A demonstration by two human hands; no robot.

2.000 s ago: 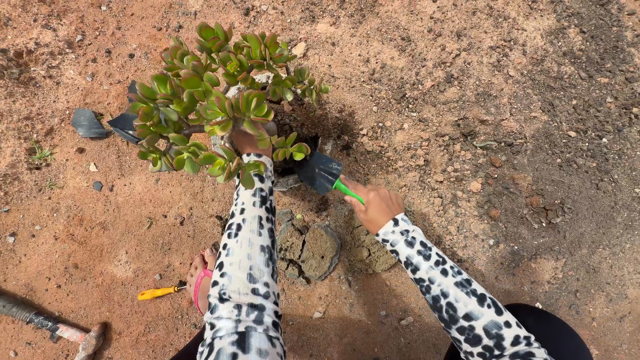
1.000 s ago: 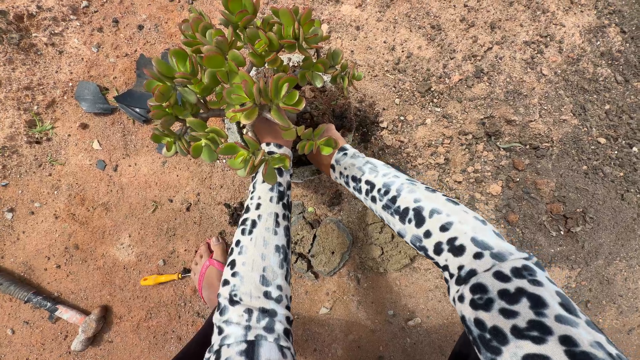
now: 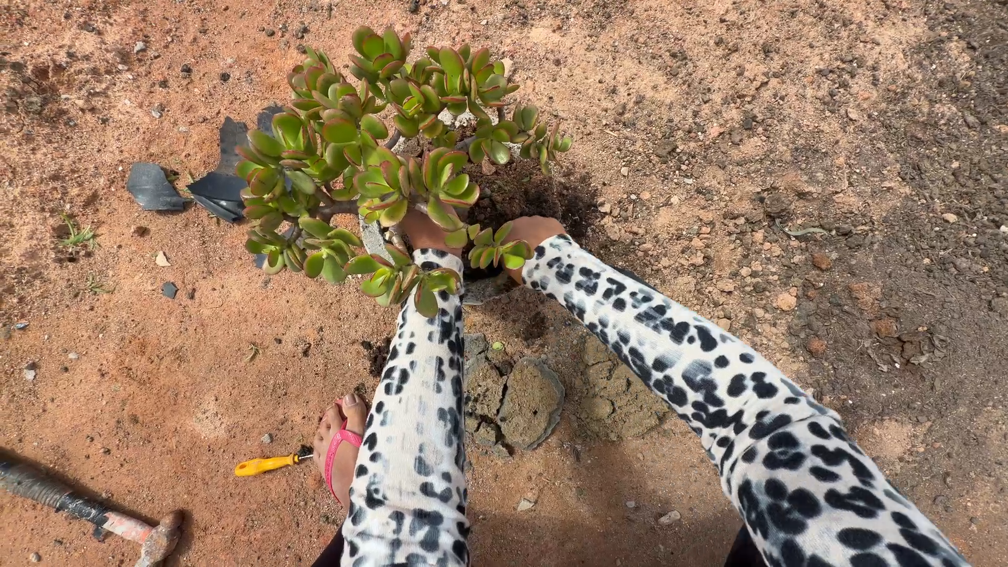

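Note:
A jade plant (image 3: 394, 157) with thick, red-edged green leaves spreads over the upper middle of the head view. My left hand (image 3: 429, 230) reaches in under its leaves near the base of the stems; the fingers are hidden, so its hold cannot be told. Just to the right, my right hand (image 3: 537, 235) is low at the plant's base beside dark loose soil (image 3: 535, 193), its fingers also mostly hidden by leaves and by the hand itself. Below the hands lie cracked slabs of dried mortar or soil (image 3: 531, 402).
Broken black plastic pieces (image 3: 155, 187) lie left of the plant. A yellow-handled tool (image 3: 266, 465) rests beside my foot in a pink flip-flop (image 3: 340, 453). A hammer (image 3: 126, 526) lies at the lower left. Sandy, stony ground (image 3: 197, 362) surrounds everything.
Two seconds ago my right hand held a green-handled trowel right of the plant; the trowel is out of sight now. That hand has moved in to the plant's base, beside my left hand.

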